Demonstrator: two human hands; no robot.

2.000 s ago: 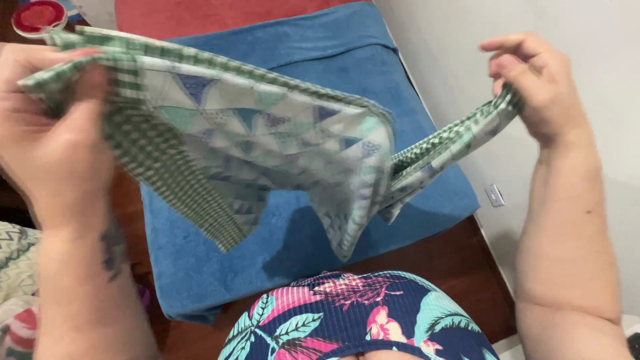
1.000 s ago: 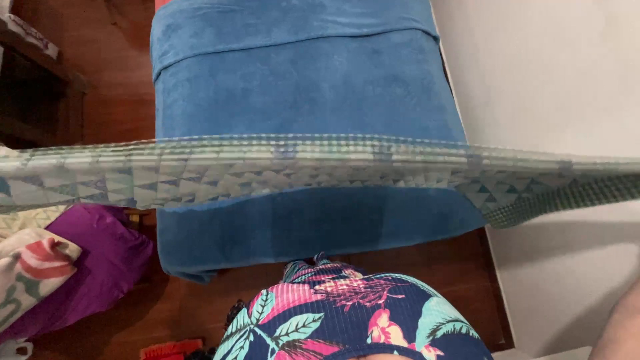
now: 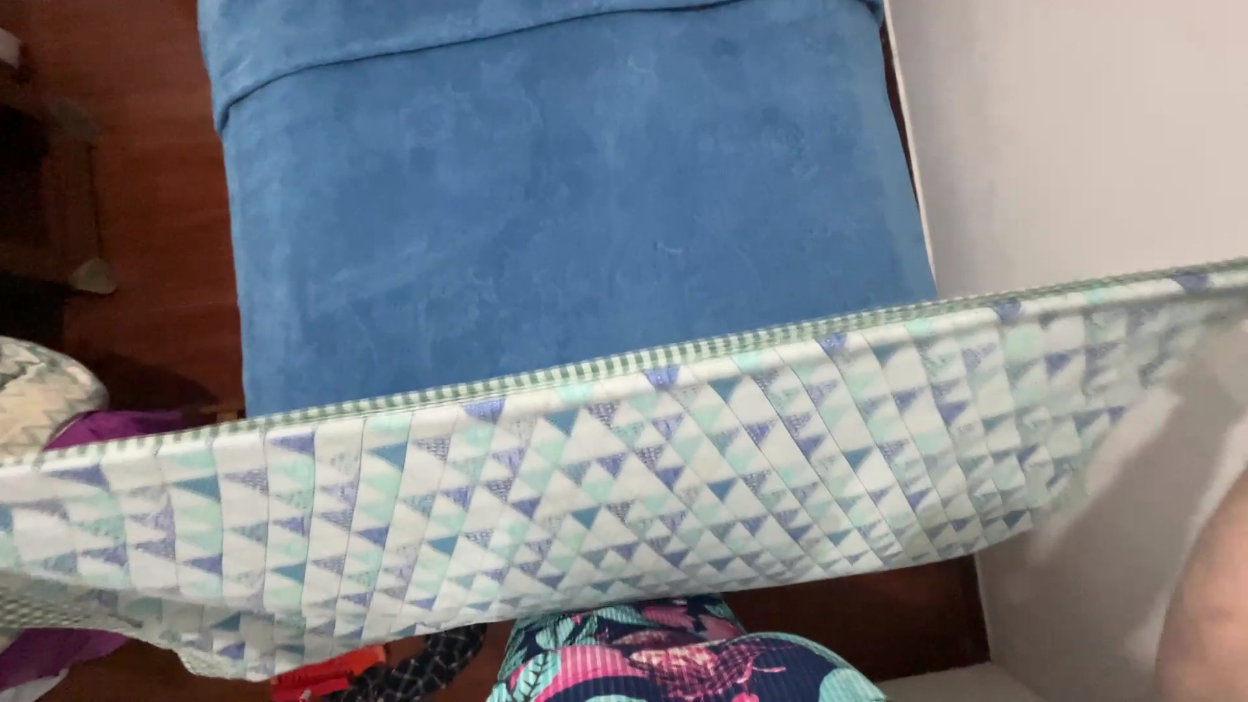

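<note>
A quilted blanket (image 3: pixel 604 487) with white, teal and purple triangles and a green gingham edge stretches across the whole view in front of my body. Its two ends run out of the frame at left and right, and both my hands are out of view, so their hold on it cannot be seen. Part of my right arm (image 3: pixel 1204 595) shows at the lower right edge. Beyond the quilt lies a bed with a blue plush cover (image 3: pixel 585 195), folded over near its top.
A pale wall (image 3: pixel 1072 127) runs along the bed's right side. Wooden furniture (image 3: pixel 49 195) stands at the left on the reddish wood floor (image 3: pixel 161 195). Cream patterned fabric (image 3: pixel 44 390) and purple fabric (image 3: pixel 117 424) lie at left. A red item (image 3: pixel 327 673) is on the floor below.
Two seconds ago both hands were visible with the quilt bunched between them. It has since been pulled wide, and its triangle-patterned face now hangs more spread than one second ago.
</note>
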